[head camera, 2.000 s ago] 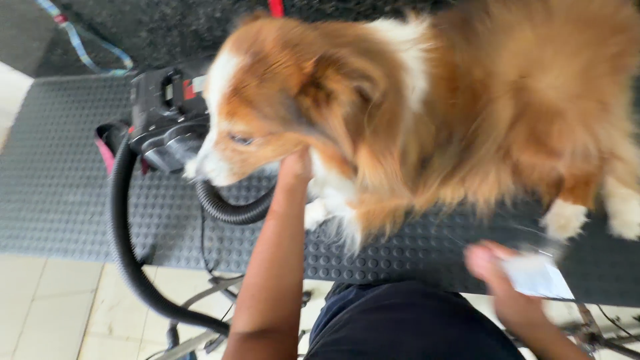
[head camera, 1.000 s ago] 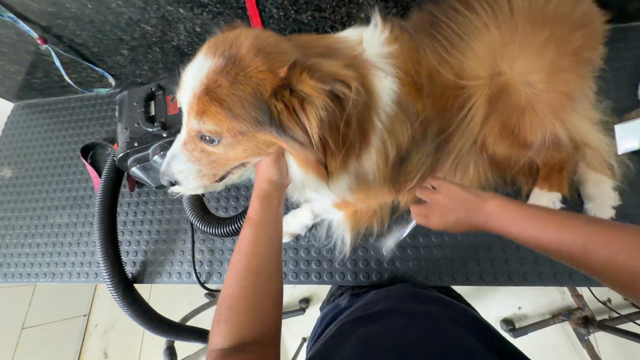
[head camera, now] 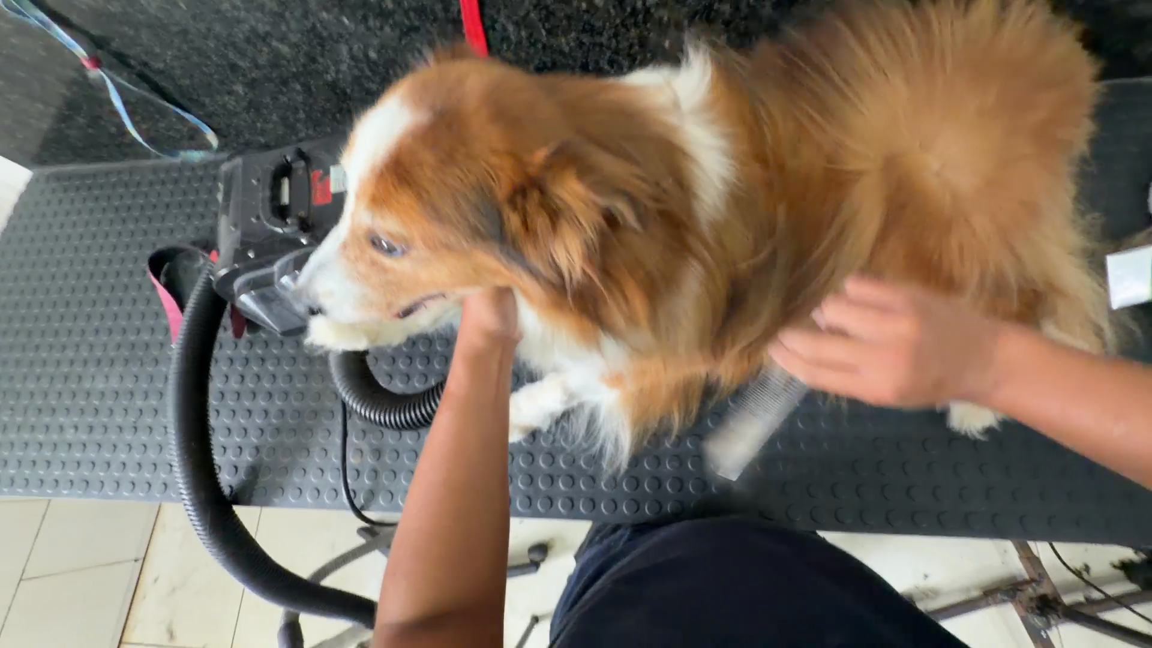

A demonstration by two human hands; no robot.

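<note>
A brown and white long-haired dog [head camera: 792, 180] is on a black studded rubber mat [head camera: 81, 405], its head to the left. My left hand [head camera: 490, 315] is under the dog's jaw and throat; its fingers are hidden in the fur. My right hand [head camera: 882, 346] lies at the dog's side behind the front leg, fingers curled around a comb [head camera: 756, 423], which is blurred and points down and left over the mat.
A black pet dryer [head camera: 270, 211] stands by the dog's muzzle, its ribbed hose [head camera: 198, 450] running over the mat's front edge. A pink-edged strap [head camera: 168, 292], a blue cord [head camera: 117, 85], a red strap [head camera: 472, 27] and a white item [head camera: 1129, 277] at the right are around the dog.
My right hand has come from the lower right to the dog's side. The dog has lifted a front paw to below its muzzle. My left hand stays under the jaw.
</note>
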